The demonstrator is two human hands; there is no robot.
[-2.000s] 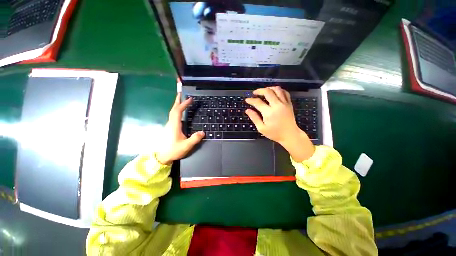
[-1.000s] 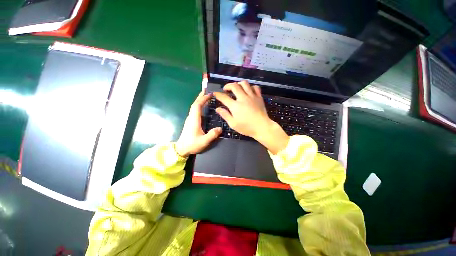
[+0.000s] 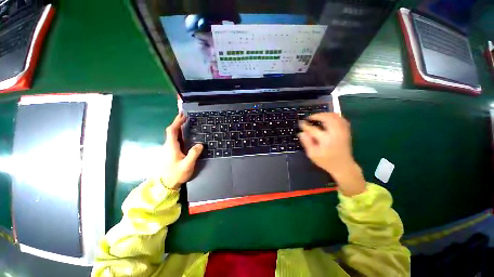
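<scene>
A dark grey open laptop [image 3: 260, 176] lies before me on a carrier pad with a red edge [image 3: 260, 200]. Its screen [image 3: 260, 48] shows a camera picture of a person and a pale key map with green rows. My left hand [image 3: 181, 157] rests at the laptop's left edge, thumb and fingers apart on the keyboard's left end. My right hand [image 3: 327, 143] is blurred over the right end of the keyboard [image 3: 244, 132], fingers bent, holding nothing that I can see; whether it touches keys is unclear.
A closed laptop [image 3: 49, 176] lies on a white pad [image 3: 97, 178] at left. A white test piece [image 3: 384, 170] lies on the green bench [image 3: 433, 140] at right. Other open laptops on red-edged pads stand at upper left [image 3: 16, 43] and upper right [image 3: 444, 54].
My right hand has moved from the keyboard's left part to its right end. More keys on the screen's key map are green. My left hand stays at the left edge. The view has shifted.
</scene>
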